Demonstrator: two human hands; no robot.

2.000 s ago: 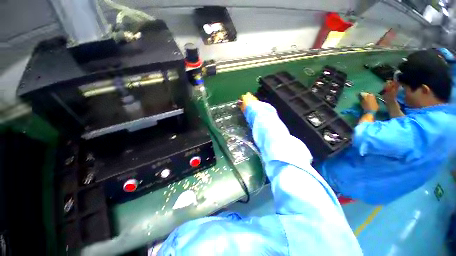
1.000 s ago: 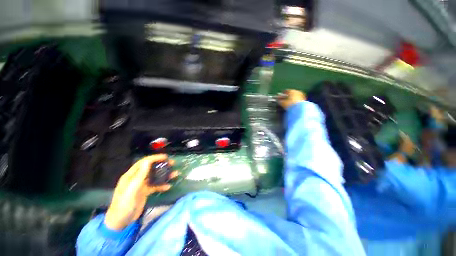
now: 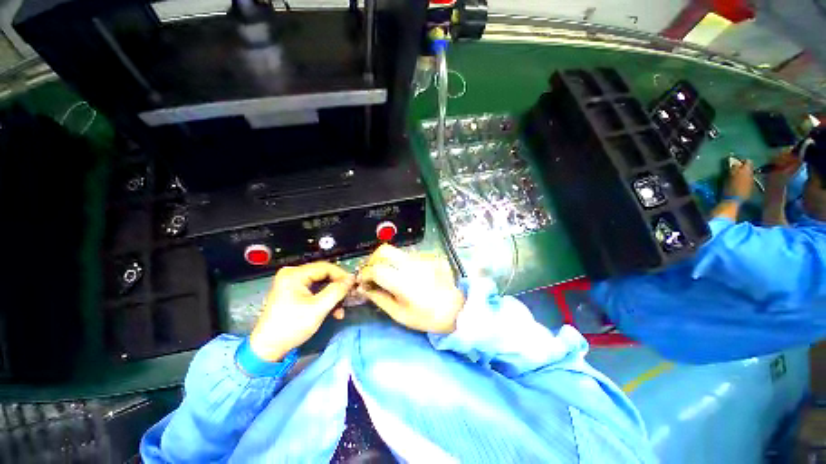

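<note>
My left hand [image 3: 303,305] and my right hand [image 3: 412,288] meet at their fingertips just in front of the press's front panel [image 3: 317,237]. Between the fingertips is a small dark, partly shiny housing [image 3: 359,292]. The fingers cover most of it, so its face and any tiny part on it cannot be made out. Both hands are bare and pinch at the same spot, above the front edge of the green bench.
The press has red buttons [image 3: 258,255] and a pale crossbar [image 3: 263,106]. A clear blister tray [image 3: 489,177] with shiny parts and a hose lies right of it. Stacked black trays [image 3: 625,172] stand beyond; another black tray [image 3: 158,313] lies left. A person in blue sits at right.
My right hand has come back from the clear tray to meet my left hand, which has moved right with the dark housing. The view has shifted, and the hands now cover the loose bits.
</note>
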